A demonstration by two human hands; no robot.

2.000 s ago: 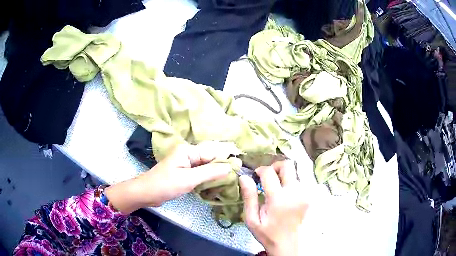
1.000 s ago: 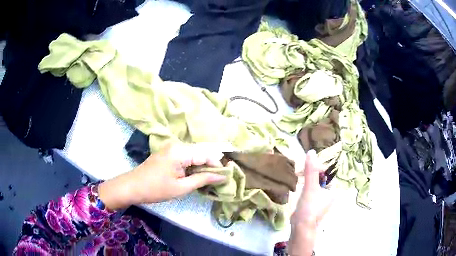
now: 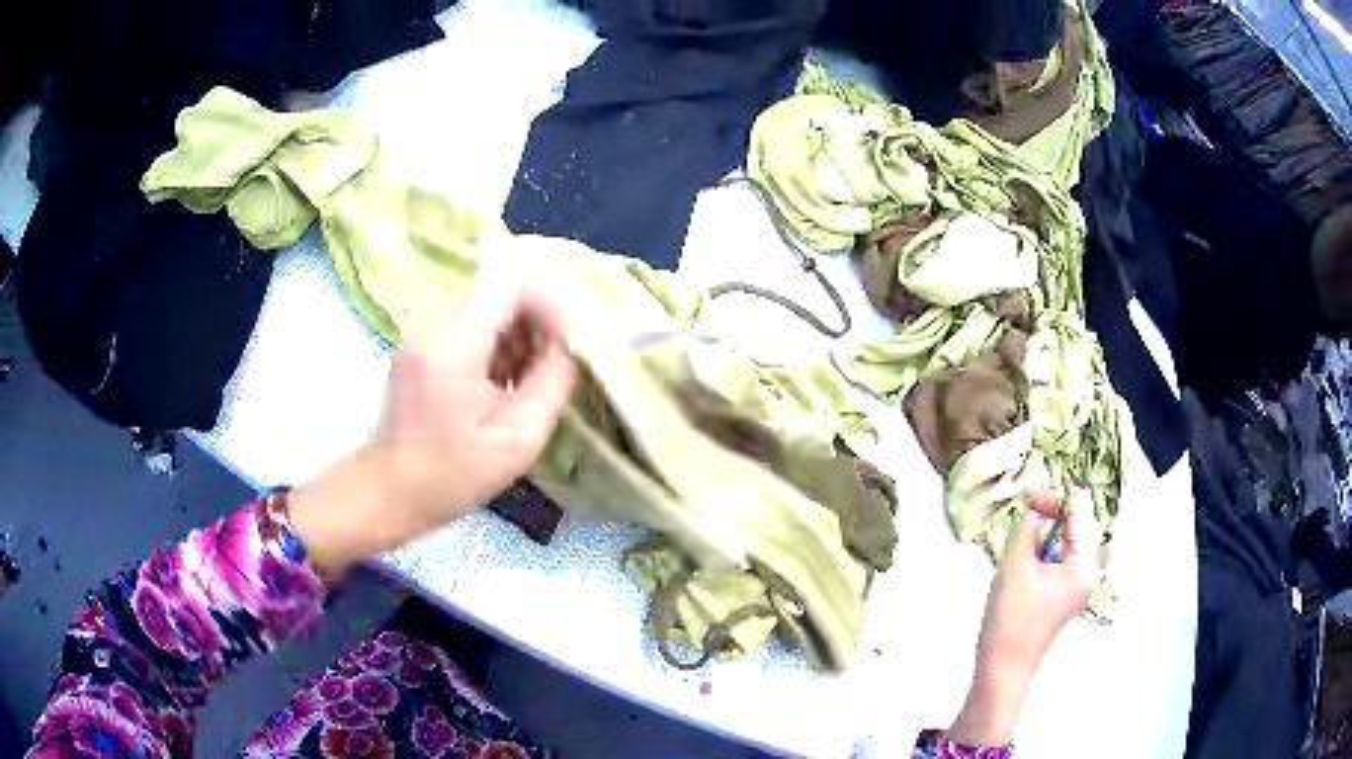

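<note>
A yellow-green garment with brown panels (image 3: 675, 430) lies stretched across the white table (image 3: 319, 386), its narrow end at the upper left. My left hand (image 3: 482, 408) is blurred and pinches the near part of it, which runs down to the right in a blurred strip. My right hand (image 3: 1038, 586) is away to the right, at the lower edge of a second twisted yellow-green and brown heap (image 3: 971, 274). Its fingers are closed around small thread snips; only a blue part (image 3: 1053, 546) shows. Whether it touches the heap is unclear.
A thin dark cord (image 3: 793, 297) loops on the table between the garments. Dark cloth (image 3: 630, 141) lies at the back, with more dark garments (image 3: 134, 282) at the left and along the right. The table's curved edge is nearest me.
My left hand has lifted and moved up and left, pulling cloth along. My right hand first left the seam, then moved farther right. The brown panel is now partly covered by yellow-green cloth.
</note>
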